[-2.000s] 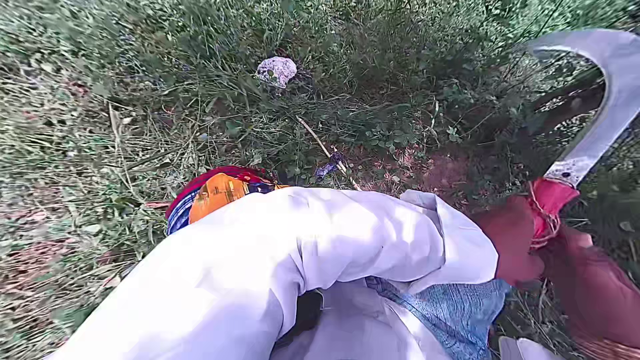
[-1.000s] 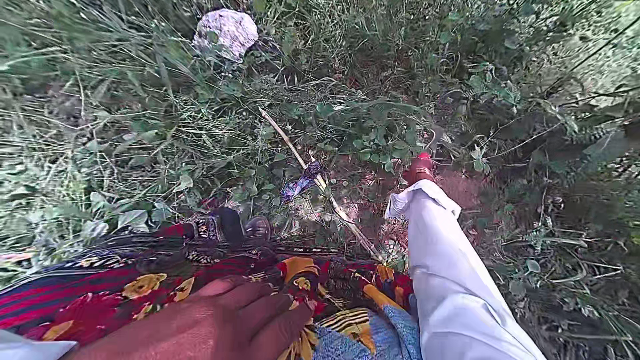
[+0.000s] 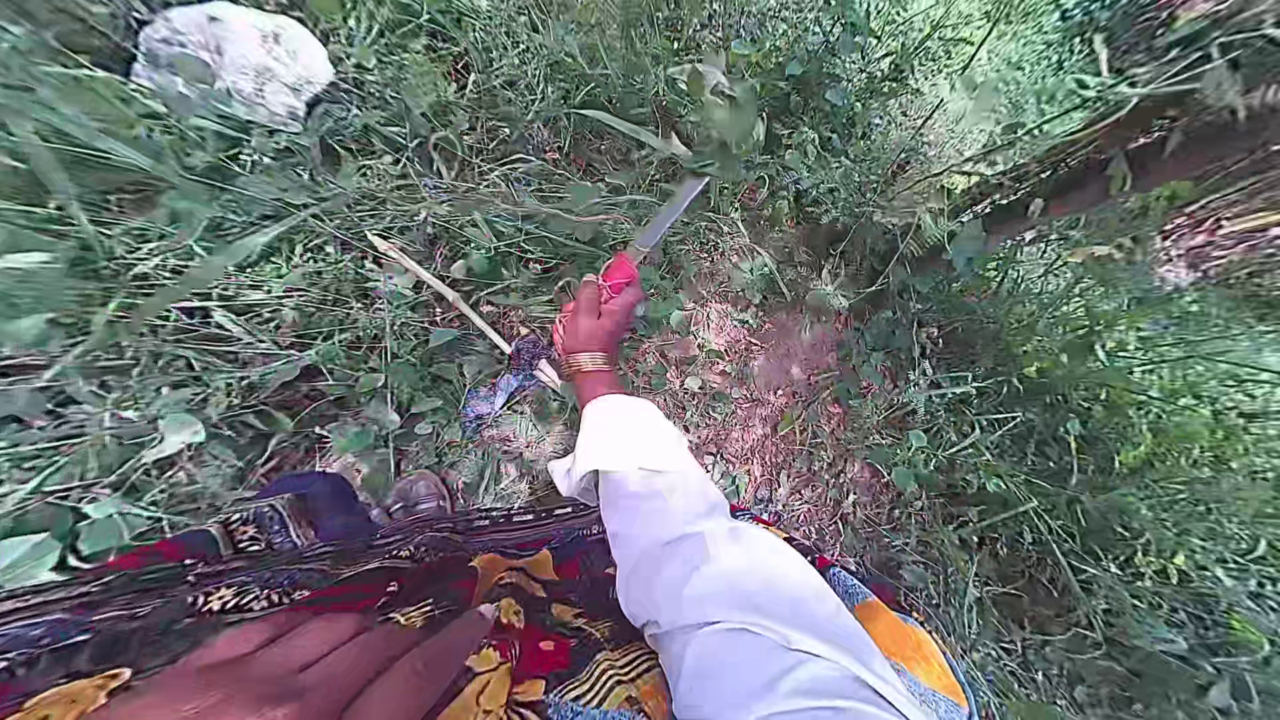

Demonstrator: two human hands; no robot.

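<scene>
My right hand (image 3: 598,325), with bangles at the wrist below a white sleeve, grips the red-wrapped handle of a sickle (image 3: 668,218). Its metal blade points up and right into the weeds, and leaves hide the far part. At the lower left my left hand (image 3: 320,665) lies with its fingers spread over the patterned skirt (image 3: 540,600), holding nothing. A pale wooden stick (image 3: 450,297) lies on the ground left of my right hand, and a dark bluish cloth (image 3: 505,385) rests against it.
A large pale rock (image 3: 235,62) sits in the grass at the upper left. A log (image 3: 1120,175) lies at the upper right. Low weeds and grass surround a patch of bare reddish soil (image 3: 790,370). A shoe (image 3: 418,493) shows at the skirt's hem.
Two seconds ago both hands were together at the sickle's handle at the right; now only my right hand holds it. Since one second ago, the right hand has moved left, toward the stick.
</scene>
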